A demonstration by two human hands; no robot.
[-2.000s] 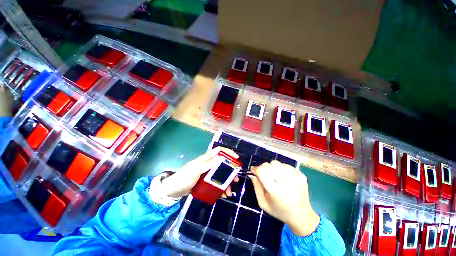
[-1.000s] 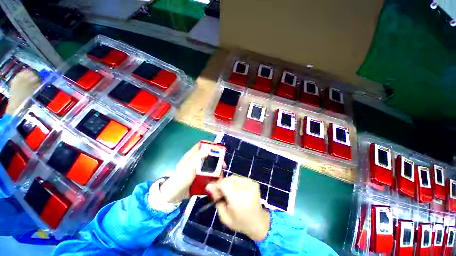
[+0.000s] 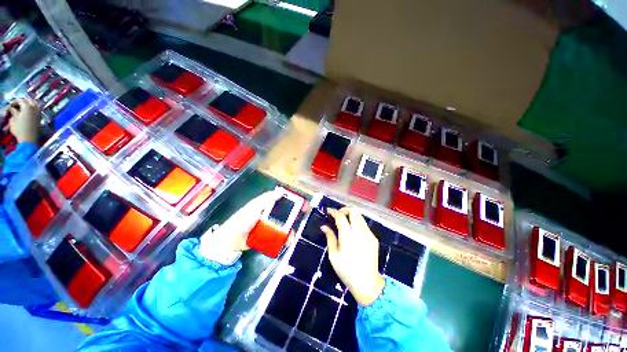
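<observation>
My left hand [image 3: 237,230] holds a red device housing [image 3: 269,236] tilted, its white display frame with a dark center facing up. My right hand [image 3: 356,254] is over the panel tray [image 3: 280,285], its fingertips at a black screen panel [image 3: 328,206] near the tray's top-left corner. My right palm faces down, and whether the fingers grip the panel or hold a thin tool is hidden. Black panels fill the visible part of the tray in a grid. The tray's lower edge runs out of the picture.
The housing tray [image 3: 385,196] lies on cardboard behind the panel tray, with one fitted unit [image 3: 332,155] at its front left. The left-hand unit tray [image 3: 271,135] is tilted. Right-hand housing trays [image 3: 512,292] reach the picture's edge. Another person's hand [image 3: 25,120] is at far left.
My right hand has moved from the housing's lower edge up and right to the panel tray's far part. My left hand still holds the housing, now tilted rightward. The whole view has shifted slightly.
</observation>
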